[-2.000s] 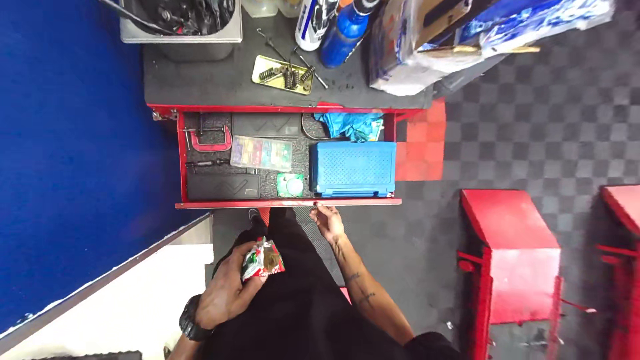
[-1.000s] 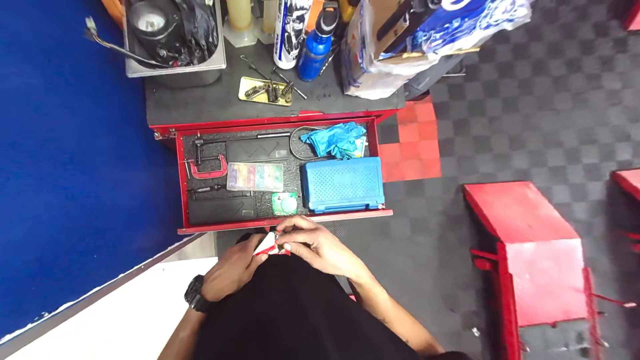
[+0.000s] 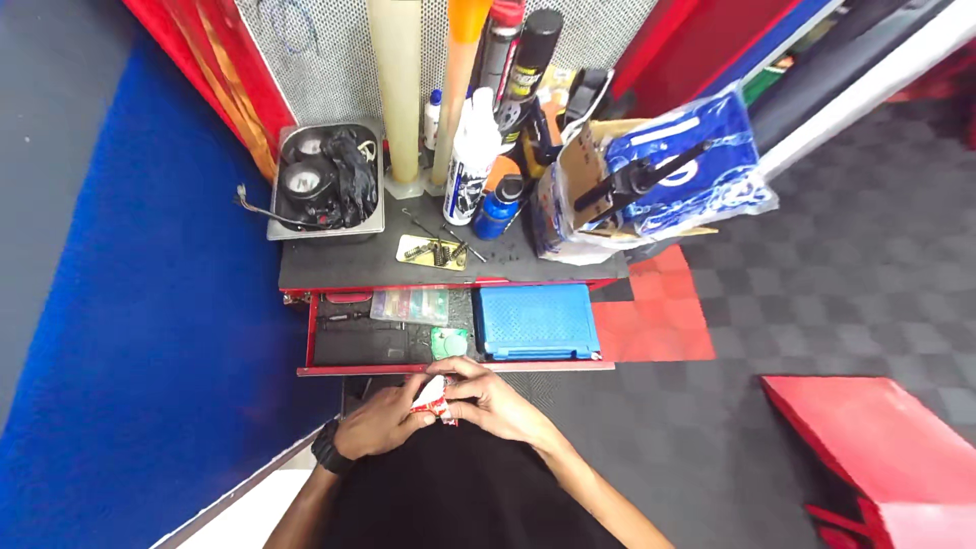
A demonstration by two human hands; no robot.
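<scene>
Close to my body, just in front of the drawer's edge, both hands hold a small red and white packet (image 3: pixel 432 396). My left hand (image 3: pixel 381 421), with a black watch on the wrist, grips its left side. The fingers of my right hand (image 3: pixel 488 400) pinch its right side. Whatever is inside the packet is hidden. Beyond my hands the red drawer (image 3: pixel 457 367) stands partly pulled out. It holds a blue plastic case (image 3: pixel 539 322), a green and white packet (image 3: pixel 450 343) and a clear compartment box (image 3: pixel 410 305) of small coloured parts.
On the dark worktop (image 3: pixel 343 263) are a metal pan (image 3: pixel 328 183) of lamps and wiring, a yellow tray (image 3: pixel 431 252) with springs, a blue bottle (image 3: pixel 498 207), a white bottle (image 3: pixel 470 164) and a plastic-wrapped cardboard box (image 3: pixel 579 183). A red metal stand (image 3: pixel 869 435) is at the right.
My right hand has left the drawer's front edge and taken hold of the packet beside my left hand. The drawer now shows less of its depth than before. The view has tilted up toward the worktop.
</scene>
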